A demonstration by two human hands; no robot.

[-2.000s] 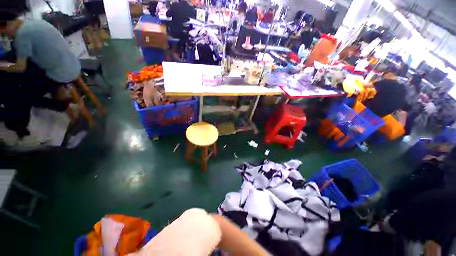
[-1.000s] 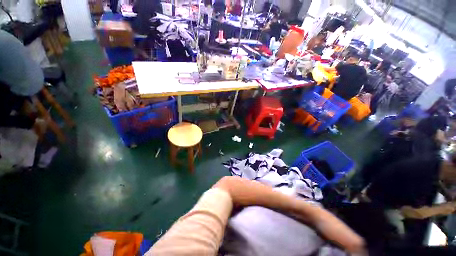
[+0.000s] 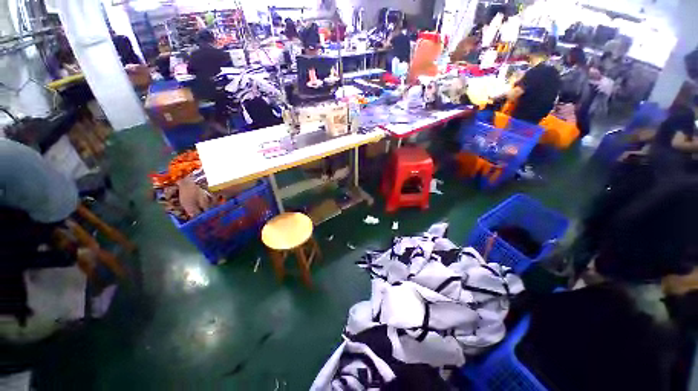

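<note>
Neither of my hands is in view. Nearest in front of me is the large pile of white-and-black garment pieces (image 3: 436, 302) on the green floor, running down to the bottom edge. Right of it stands a large blue crate (image 3: 501, 366) with black cloth (image 3: 589, 336) in and over it; the dark area hides most of its rim. Behind the pile is a small blue basket (image 3: 551, 223) with a little dark cloth inside.
A round wooden stool (image 3: 288, 231) and a red plastic stool (image 3: 409, 179) stand before the white sewing table (image 3: 245, 158). A blue crate (image 3: 229, 221) holds orange and brown cloth. A seated person (image 3: 34, 183) is at left, others at right and behind.
The arm seen reaching over the pile has left the picture, and the pale grey cloth under it now lies out of sight or in the heap. The orange cloth at bottom left is out of view.
</note>
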